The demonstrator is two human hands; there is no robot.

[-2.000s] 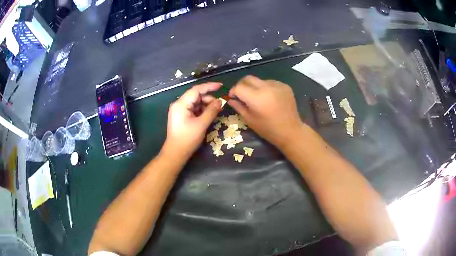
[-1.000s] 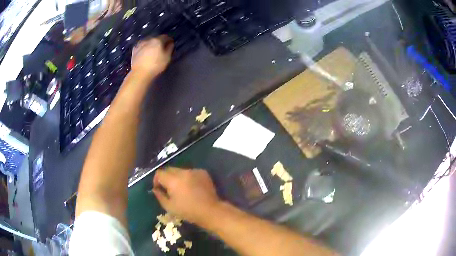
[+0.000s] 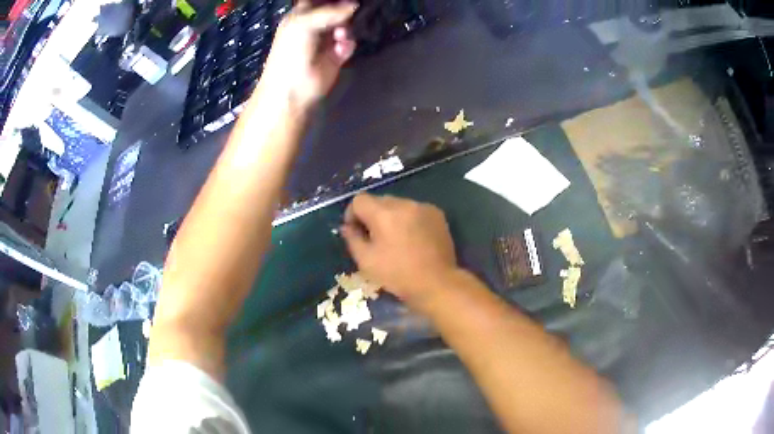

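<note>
My left hand [image 3: 312, 52] is stretched to the far side, at the black grid tray [image 3: 233, 80]; its fingers are bent, and whether they hold anything is unclear. My right hand [image 3: 403, 246] is curled with thumb and forefinger close together, just above the pile of small tan pieces [image 3: 352, 311]. Whether something tiny is between those fingertips cannot be told. A dark brown block [image 3: 513, 258] with a white bar lies right of my right hand, and more tan pieces [image 3: 569, 246] lie beside it.
White paper [image 3: 522, 175] lies beyond the block, with brown cardboard [image 3: 632, 153] to its right. Clear cups [image 3: 127, 297] and yellow-white note paper [image 3: 109, 358] are at left. White scraps [image 3: 384, 167] and a tan piece [image 3: 458, 123] lie on the raised dark surface.
Two seconds ago both hands met above the pile. My left hand has since gone to the far tray; my right hand stays by the pile. The view has turned, and my left forearm now covers the phone's place.
</note>
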